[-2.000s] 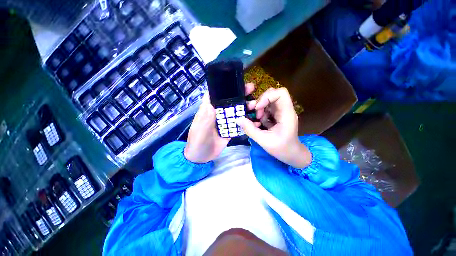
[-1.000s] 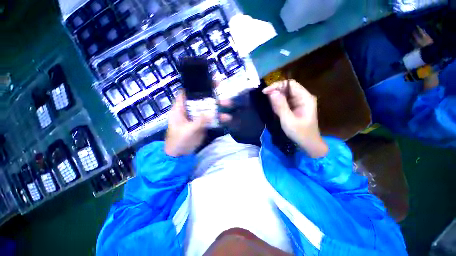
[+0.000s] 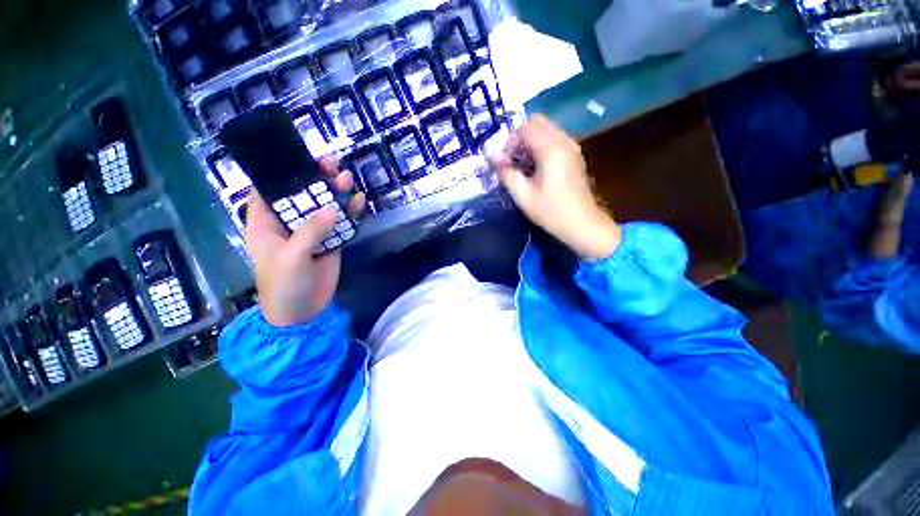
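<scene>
My left hand (image 3: 293, 267) holds a black keypad phone (image 3: 270, 151), its dark screen and white keys facing up, over the left part of the window tray. My right hand (image 3: 558, 191) is at the right edge of the shiny clear window tray (image 3: 419, 205), thumb and index finger close together beside the nearest black frame (image 3: 482, 109). Whether the fingertips hold anything is too small to tell. The tray carries rows of black frames with pale centres. The phone and left hand hide some of them.
Clear trays with whole phones (image 3: 161, 282) lie at the left. White paper (image 3: 535, 62) lies by the window tray's right corner, with a pale sheet (image 3: 656, 30) beyond. A brown carton (image 3: 666, 186) is right of my right hand. A neighbouring worker's blue sleeve (image 3: 857, 292) shows at far right.
The phone first was between both hands above my lap. My left hand has carried it left over the tray. My right hand let go, moved right, then forward to the tray's right edge.
</scene>
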